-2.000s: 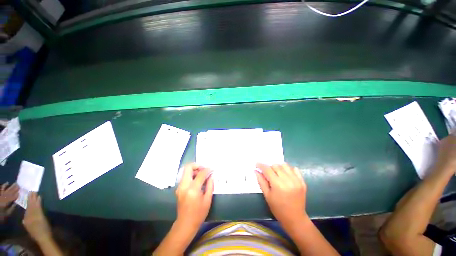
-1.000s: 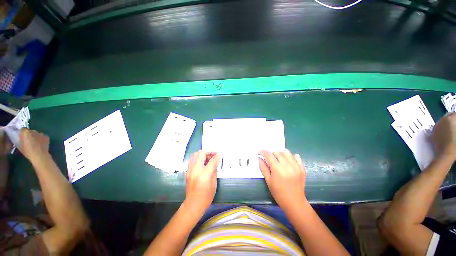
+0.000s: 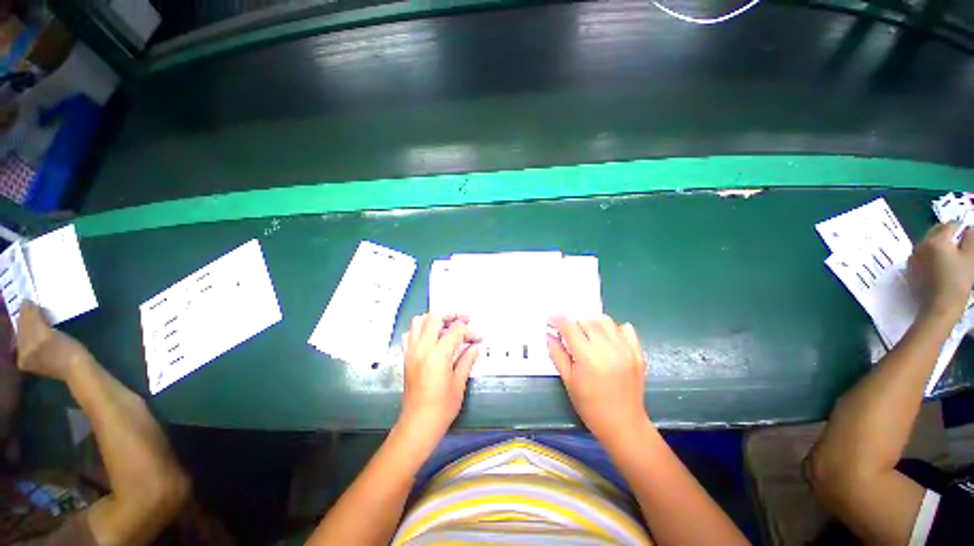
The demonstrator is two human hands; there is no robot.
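A stack of unfolded white sheets (image 3: pixel 515 286) lies flat in front of me, its edges slightly offset, with short black marks near the front. My left hand (image 3: pixel 438 368) is on its front left part, thumb and fingertips pinched at the paper. My right hand (image 3: pixel 600 368) is on its front right part in the same way. Both hands seem to hold the edge of the top sheet; the fingers hide how far it is folded. A pile of folded leaflets (image 3: pixel 365 302) lies tilted to the left of the stack, touched by no hand.
A neighbour's sheet stack (image 3: pixel 210 312) lies further left. At the far left a person's hand holds a white sheet (image 3: pixel 66 275). At the right a person's arm (image 3: pixel 892 427) reaches over white sheets (image 3: pixel 870 267). A bright green strip (image 3: pixel 459 190) runs behind, before a dark surface.
My hands stay on the stack, with only small finger shifts. The view has tilted, so the papers sit higher than at first. The left neighbour has raised a sheet; the right neighbour's hand has shifted.
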